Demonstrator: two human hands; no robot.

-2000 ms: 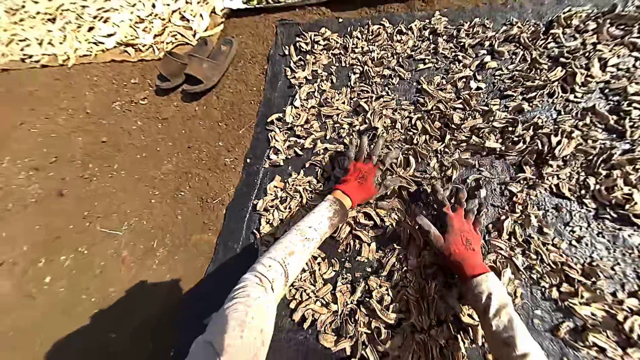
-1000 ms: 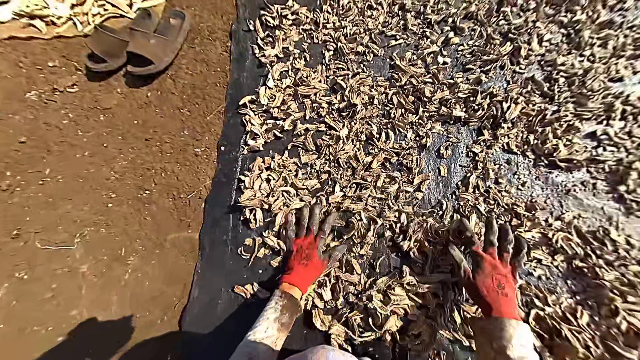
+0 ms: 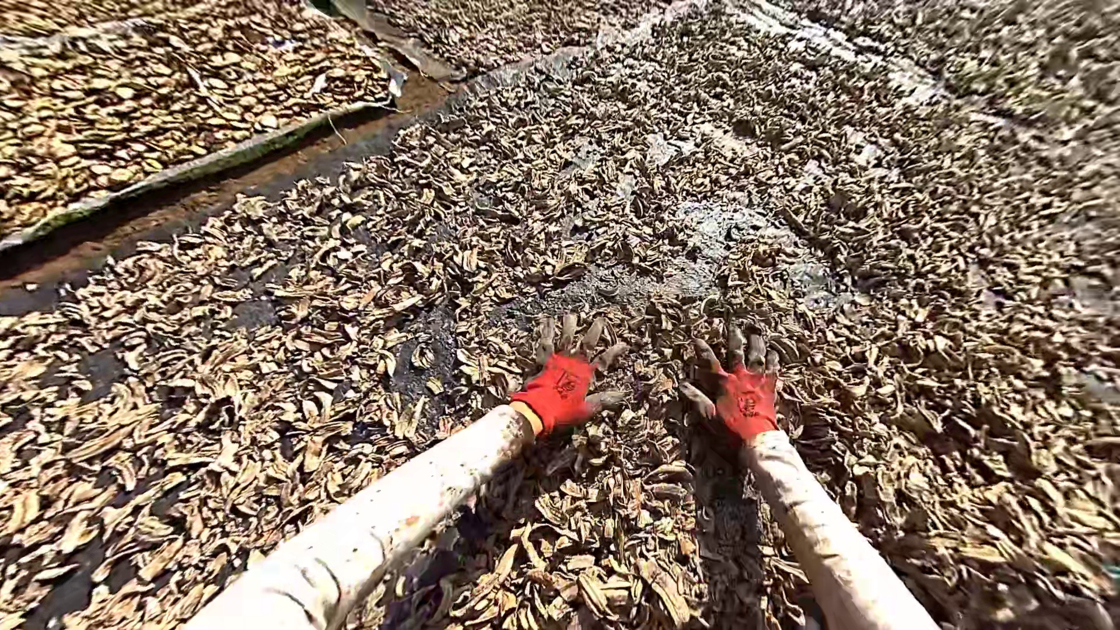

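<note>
Dried, curled slices of plant material [image 3: 350, 297] lie spread over a dark ground sheet [image 3: 424, 350]. My left hand [image 3: 569, 376], in a red glove with dirty grey fingers, rests palm down on the slices near the middle of the view, fingers spread. To its right, my right hand [image 3: 742, 385] wears a matching glove and also touches the slices with fingers apart. Neither hand is closed on anything. The undersides of both palms are hidden. Pale, stained sleeves cover both forearms.
At the upper left, another sheet [image 3: 201, 162] carries lighter slices, with a strip of brown soil [image 3: 157, 214] along its edge. Pale, thinly covered patches [image 3: 726, 232] show on the dark sheet ahead. More slices extend to the right.
The view has swung strongly, and the sandals seen earlier are out of frame. Both hands stay spread on the slices, now farther forward from the body and closer together than one second ago.
</note>
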